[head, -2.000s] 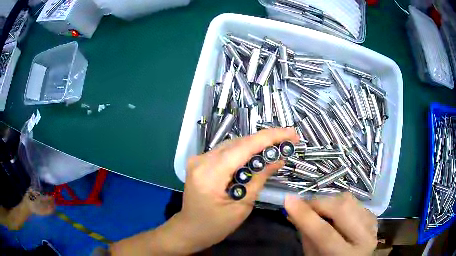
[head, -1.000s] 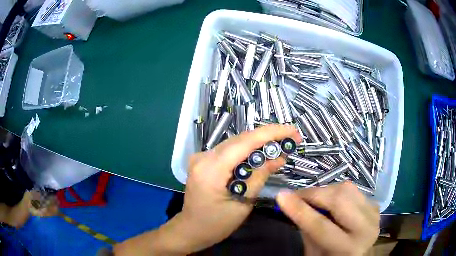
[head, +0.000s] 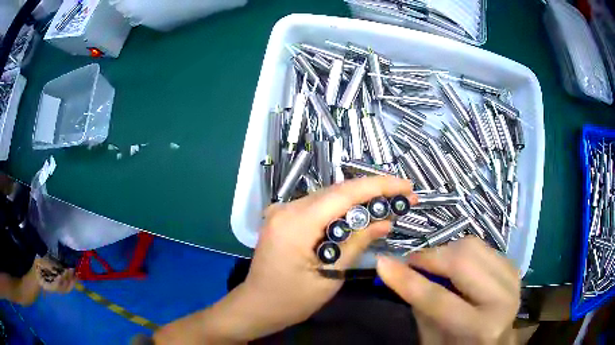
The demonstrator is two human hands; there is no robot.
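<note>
My left hand (head: 303, 236) is closed around several steel cylindrical assemblies (head: 358, 216), held in a curved row with their round ends towards me. Most ends show black rings with pale centres; the middle one looks more silvery. My right hand (head: 458, 283) is just right of them, fingers curled around a blue-handled tool (head: 442, 279); only a little blue shows, and the tip is blurred. Both hands are over the near edge of the white tray (head: 253, 162), which is heaped with loose assemblies (head: 431, 162). The fingers hide the barrels of the held ones.
A clear tub (head: 101, 101) and a white box with a red switch (head: 88, 30) stand left on the green mat (head: 175, 101). A blue bin (head: 581, 222) of metal parts is right. A clear packing box (head: 431, 17) is behind the tray. Another person's hand (head: 50, 276) shows lower left.
The held row has shifted slightly right and its ends have changed order or turned. My right hand has moved slightly right, still around the blue-handled tool.
</note>
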